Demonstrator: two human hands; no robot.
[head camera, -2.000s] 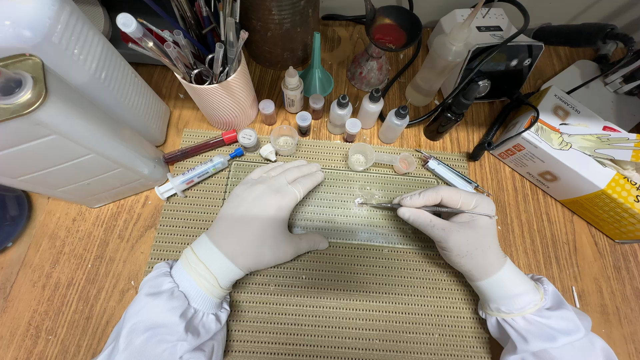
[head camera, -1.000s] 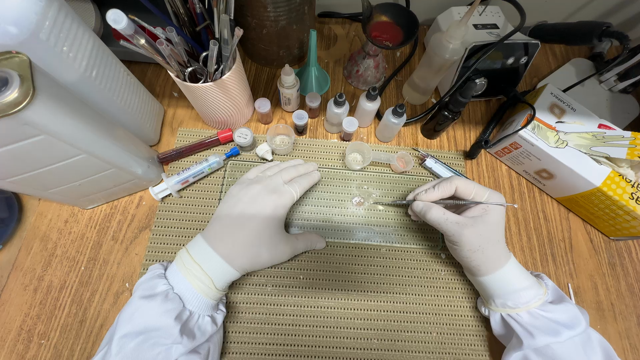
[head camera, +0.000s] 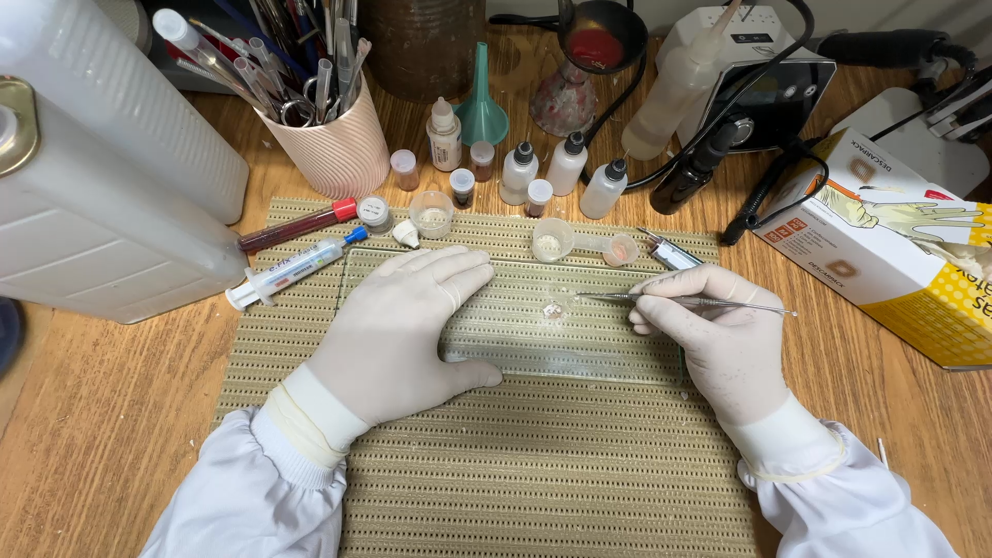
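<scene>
Gloved in white, my left hand (head camera: 403, 333) lies flat over the left part of a glass plate (head camera: 504, 341), its fingers spread and nothing gripped. My right hand (head camera: 705, 333), also gloved, holds a thin metal dental spatula (head camera: 690, 301) like a pen above the plate's right side. The tool's left tip points toward a small white dab of material (head camera: 552, 311) within a clear wet patch on the glass. The plate rests on a beige ribbed mat (head camera: 542, 473). Just behind the plate are a small cup of white powder (head camera: 552, 240) and a double-ended measuring scoop with pinkish powder (head camera: 620, 249).
At left stand large white plastic canisters (head camera: 116, 232), with a syringe (head camera: 294, 271) and a red-capped tube (head camera: 298, 225) nearby. Behind are a pink tool cup (head camera: 333, 151), a green funnel (head camera: 482, 116), dropper bottles (head camera: 604, 190) and a gas-burner-like stand (head camera: 564, 101). A glove box (head camera: 868, 248) is at right.
The metal tool has swung to a flatter angle, and its tip has drawn back to the right of the white dab. My left hand has stayed on the plate.
</scene>
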